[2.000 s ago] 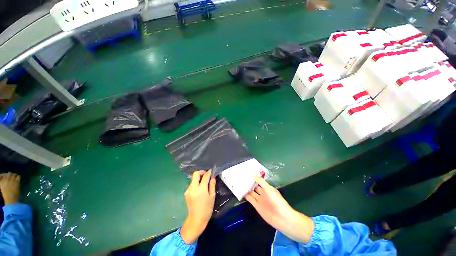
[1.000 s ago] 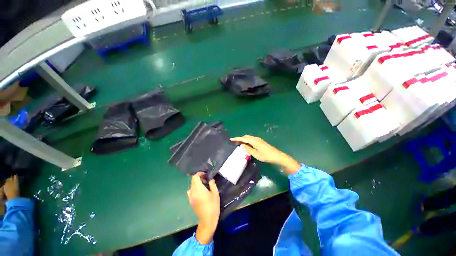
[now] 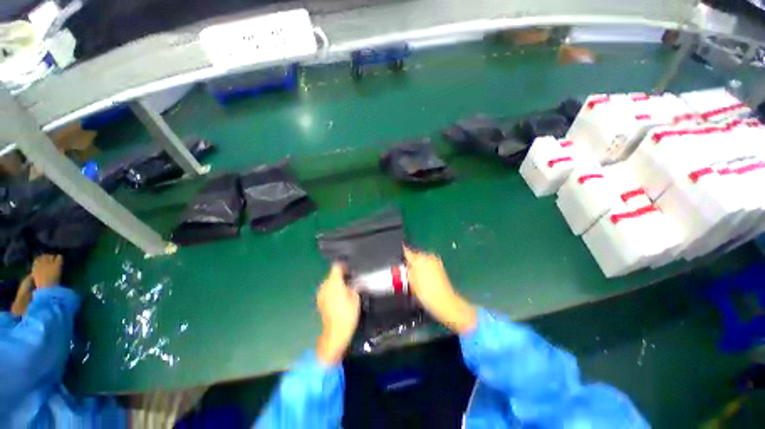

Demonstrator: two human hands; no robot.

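A white product box (image 3: pixel 379 281) with a red band at its right end lies partly in the mouth of a black plastic bag (image 3: pixel 387 313) at the bench's front edge. Black plastic (image 3: pixel 366 240) also extends behind the box. My left hand (image 3: pixel 337 308) grips the left side of the box and bag. My right hand (image 3: pixel 434 286) grips the right side, by the red band. The fingertips are blurred and partly hidden by the plastic.
Black packed bags (image 3: pixel 275 197) lie in a row across the green bench (image 3: pixel 252 310). White boxes (image 3: pixel 705 180) are piled at right. Clear scraps (image 3: pixel 143 314) lie at left. A shelf post (image 3: pixel 84 188) and power strip (image 3: pixel 258 38) stand beyond. Another worker's hand (image 3: pixel 47 270) is at far left.
The box has gone further into the bag and turned level. My right hand has moved from the box's top to its right side. The view has tilted up, showing more shelf.
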